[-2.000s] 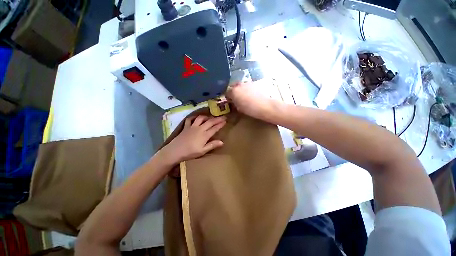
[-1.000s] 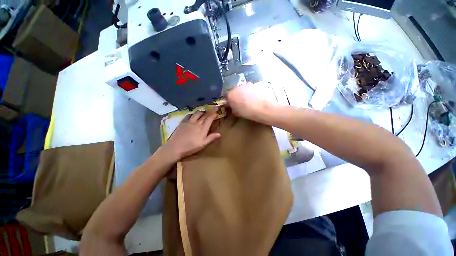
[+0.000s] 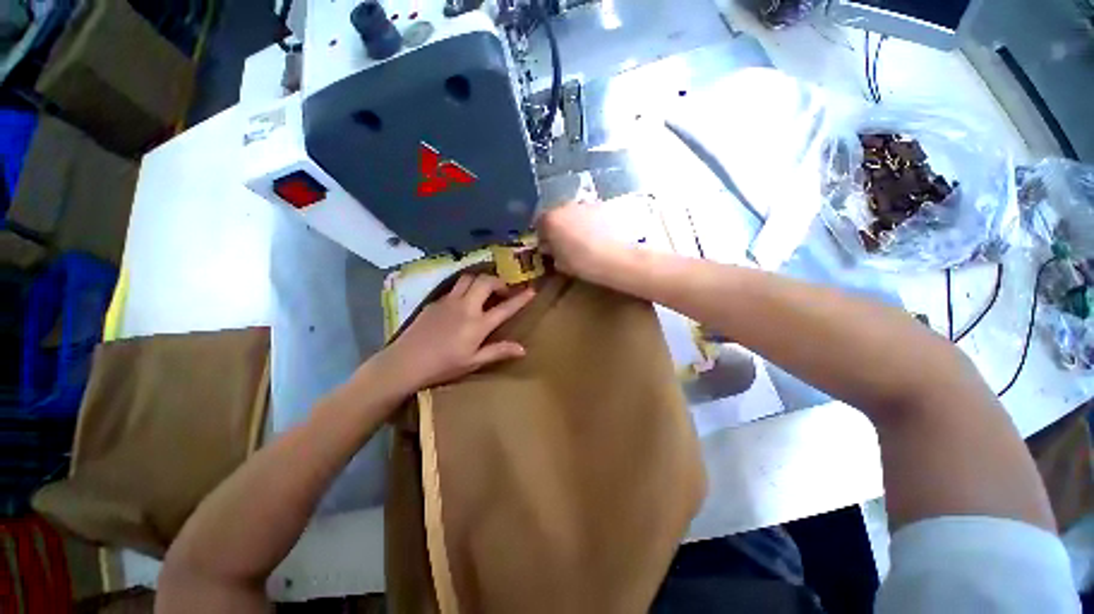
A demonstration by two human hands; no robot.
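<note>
A brown bag body (image 3: 564, 444) with a light tan strip down its left side hangs over the table's front edge. Its top edge lies under the grey-black machine head (image 3: 420, 144). A small yellow clamp piece (image 3: 520, 264) sits on the bag's top edge with something dark in its opening. My left hand (image 3: 450, 336) lies flat on the bag, left of the clamp, fingers apart. My right hand (image 3: 576, 244) is right beside the clamp, fingers bent together at the bag's top edge; its fingertips are partly hidden. A pale template plate (image 3: 414, 286) with yellow edges shows under the bag.
A clear plastic bag of dark brown tabs (image 3: 900, 186) lies on the right, with another clear bag (image 3: 1068, 270) beyond it. A folded brown bag body (image 3: 174, 420) hangs at the left. Cardboard boxes (image 3: 114, 78) and blue crates (image 3: 90, 324) stand at the far left. Black cables run at the right.
The yellow clamp was partly covered by my left fingers a second ago and shows clearly now. My left hand has shifted slightly down and left. My right hand stays beside the clamp.
</note>
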